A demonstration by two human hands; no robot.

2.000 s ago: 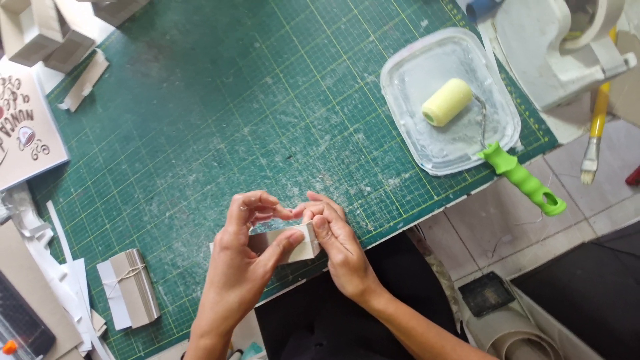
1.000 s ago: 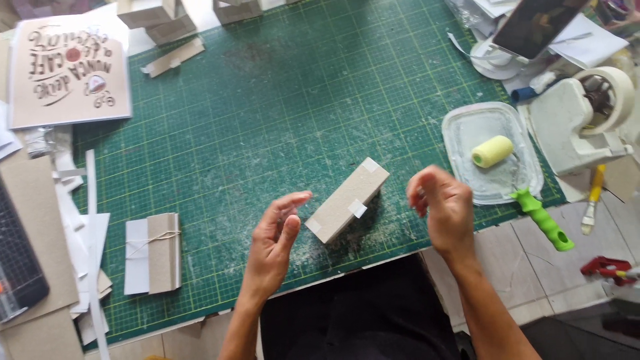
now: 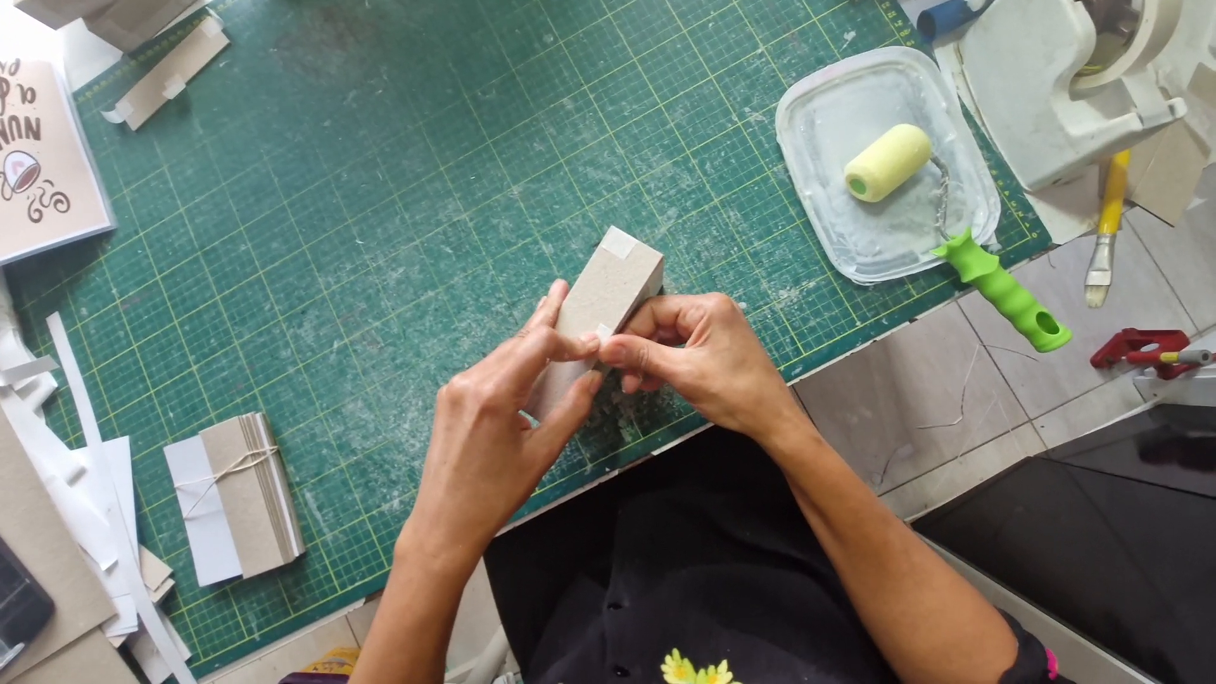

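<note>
A narrow greyboard box with white tape pieces lies on the green cutting mat, near its front edge. My left hand grips the box from the left, one finger pressing by a small tape piece on its long edge. At that same piece, the thumb and index finger of my right hand are pinched together. Whether they hold the tape or only press on it cannot be told. The underside of the box is hidden.
Tied greyboard pieces and paper strips lie left. A taped board strip is at the upper left. On the right are a foam roller on a plastic lid, a tape dispenser and a flat brush.
Both hands, apart from the box one second ago, have come together onto it. Two seconds ago they also held it. The view has shifted.
</note>
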